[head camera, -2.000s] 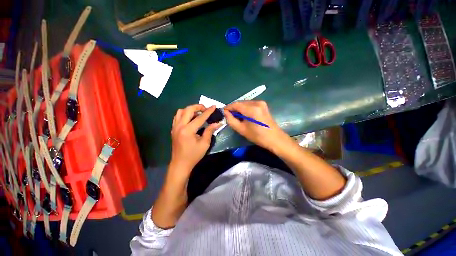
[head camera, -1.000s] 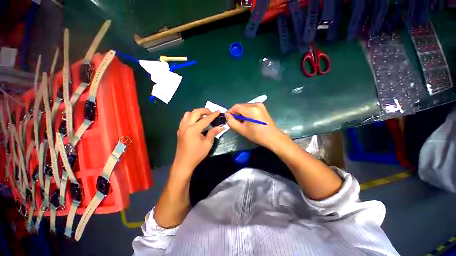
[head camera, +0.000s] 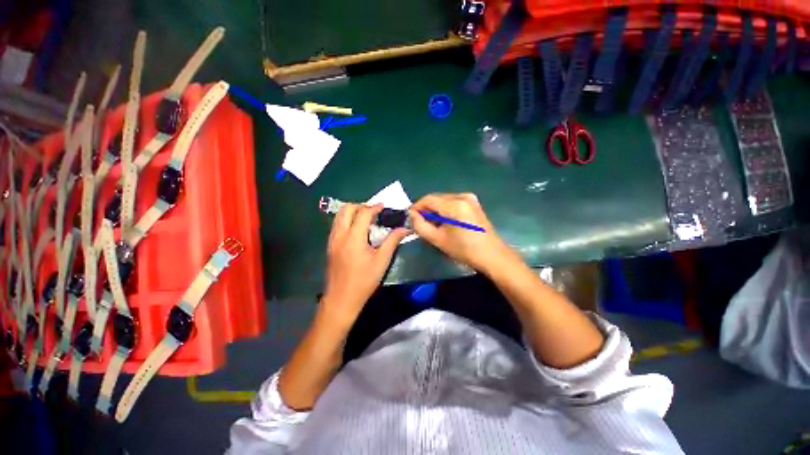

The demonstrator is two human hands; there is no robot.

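A wristwatch with a dark squarish case is held between my hands over the front edge of the green bench. Its pale strap end with a buckle sticks out to the left, past my fingers. My left hand grips the watch. My right hand is closed on a slim blue stick, its tip end hidden in the fingers near the case's right side. A white cloth lies behind and under the watch.
An orange-red tray with pale-strapped watches stands left. White cloths, a yellow stick, a blue cap and red scissors lie behind. Stacked trays with navy straps are far right; speckled plastic sheets lie right.
The watch has turned: its strap pointed up and right before, and a buckled end now points left. The view has shifted, showing more of the stacked trays. Both hands keep their hold.
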